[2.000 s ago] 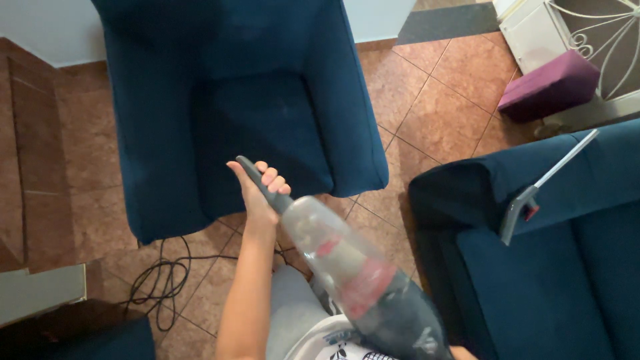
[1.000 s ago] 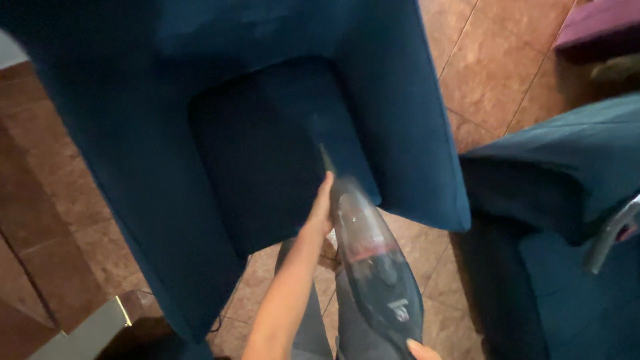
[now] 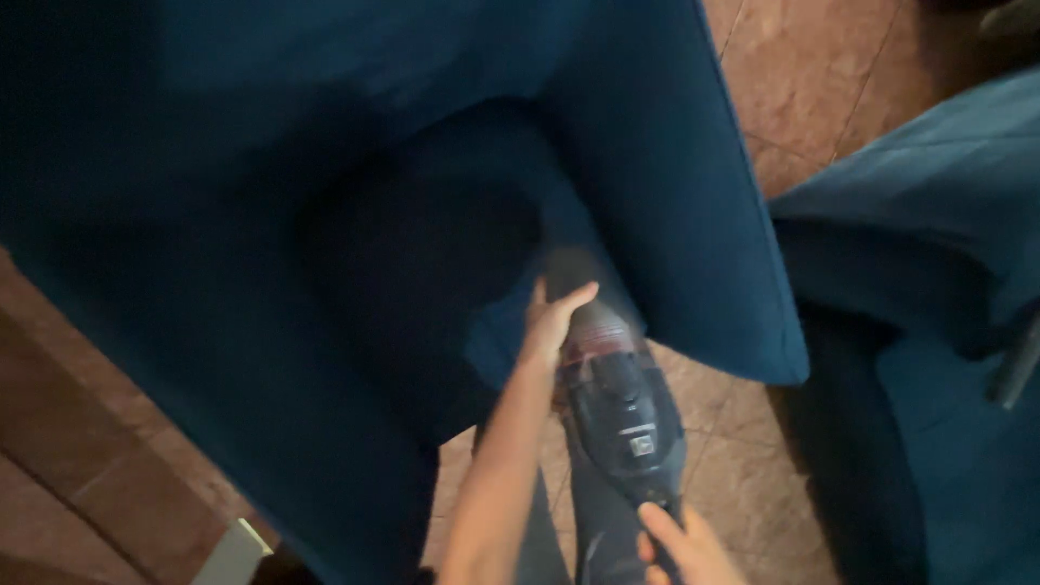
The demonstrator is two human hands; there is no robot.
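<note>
A handheld vacuum cleaner (image 3: 621,406) with a dark body and a clear, blurred front part points away from me, over the seat of a blue upholstered armchair (image 3: 691,211). My right hand (image 3: 678,544) is closed around its rear handle. My left hand (image 3: 556,321) holds the front part from the left side, thumb across the top. The front end lies over the right part of the seat cushion (image 3: 422,268), beside the inner armrest; blur and shadow hide whether it touches the fabric.
A blue sofa (image 3: 959,422) stands to the right, with part of a grey vacuum attachment (image 3: 1016,366) on it at the frame edge. Reddish floor tiles (image 3: 800,73) show between the furniture. A pale-edged object (image 3: 236,556) is at the lower left.
The vacuum has swung from pointing up and left at my lower right to lying over the seat. My left hand has moved from the narrow nozzle to the clear front part. The view has come closer to the armchair.
</note>
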